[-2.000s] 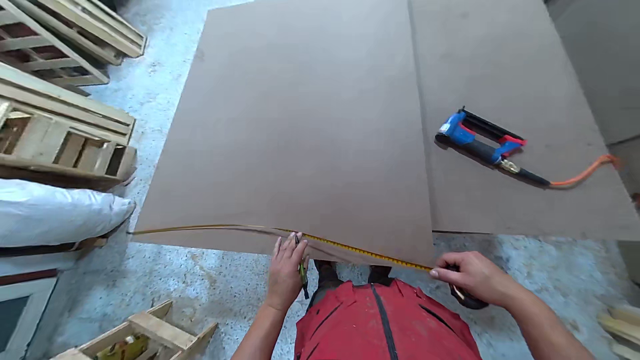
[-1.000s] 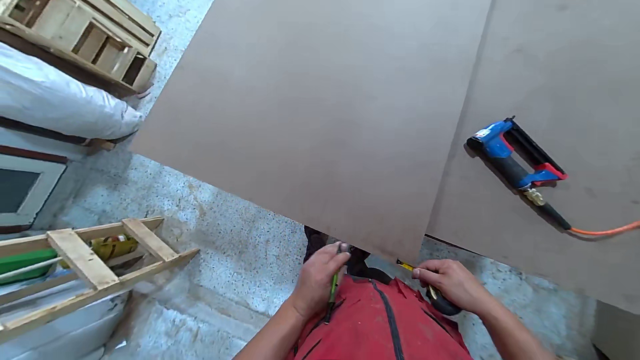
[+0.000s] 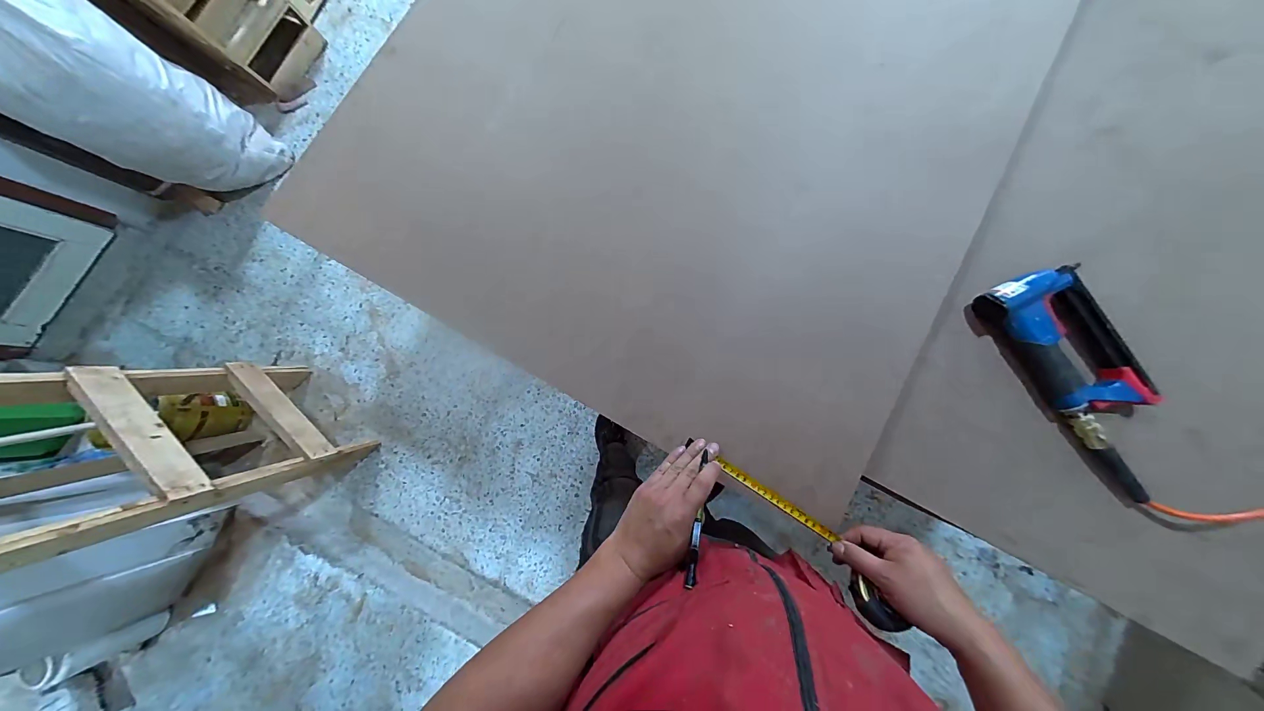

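Note:
A yellow tape measure blade (image 3: 775, 497) stretches along the near edge of a large brown board (image 3: 632, 237). My right hand (image 3: 894, 573) is closed on the dark tape measure case (image 3: 877, 604), just beyond the board's near corner. My left hand (image 3: 674, 509) lies at the blade's other end, by the board edge, and holds a slim pen-like marker (image 3: 693, 553) pointing down; its exact kind cannot be told. A blue and black pneumatic stapler (image 3: 1066, 341) rests on a second brown board (image 3: 1165, 197) to the right.
An orange air hose (image 3: 1205, 515) runs from the stapler to the right. At left are a wooden frame (image 3: 267, 410) with a green thing and a yellow-green bundle inside, a white wrapped roll (image 3: 128, 99) and a wooden crate (image 3: 227, 39). Speckled floor (image 3: 444, 425) shows between.
Two seconds ago the blade stretched along the board's near edge to its far left corner; now only a short length shows between my hands. The view has turned and shifted.

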